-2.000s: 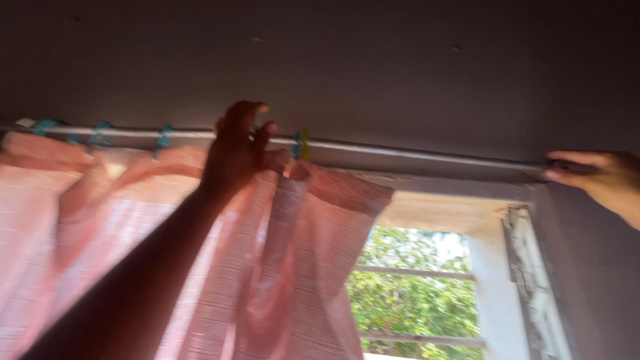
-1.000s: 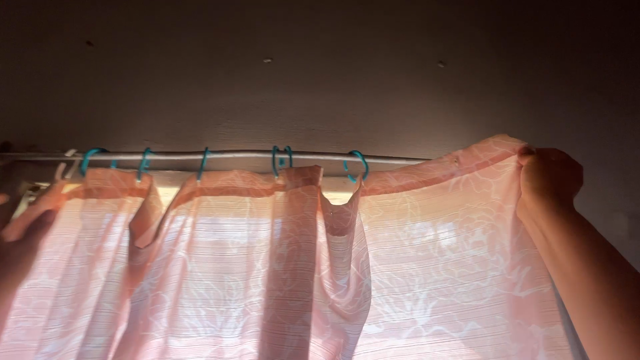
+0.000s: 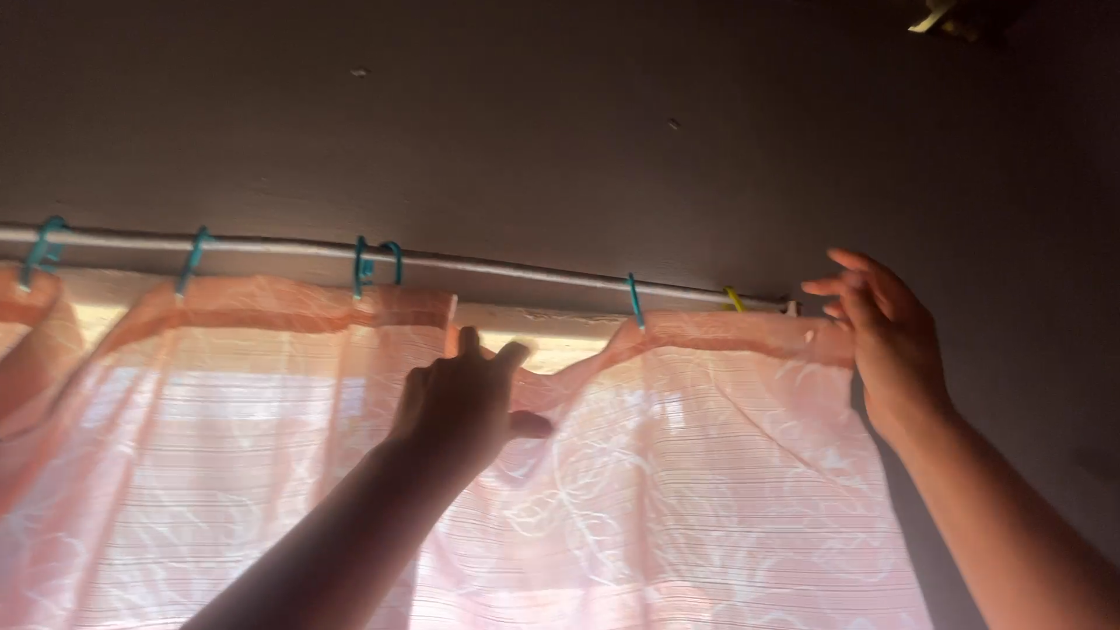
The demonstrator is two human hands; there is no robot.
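Observation:
A sheer pink curtain [image 3: 560, 490] with a pale leafy pattern hangs from a thin whitish curtain rod [image 3: 525, 269]. Teal plastic rings [image 3: 362, 267] and one yellow ring [image 3: 733, 299] loop over the rod. My left hand [image 3: 464, 402] is in front of the curtain where its top edge sags between rings, fingers spread; whether it touches the cloth is unclear. My right hand [image 3: 892, 341], fingers apart, is beside the curtain's top right corner, just right of the rod's end.
A dark wall [image 3: 560, 131] with small pale marks rises above the rod. The window's pale upper frame [image 3: 542, 319] shows behind the sagging cloth, with daylight coming through. A blurred, partly lit object [image 3: 936, 17] is at the top right.
The curtain's right end, gripped by my right hand one second ago, is released and hangs near the rod's end. My left hand has moved from the far left to mid-curtain.

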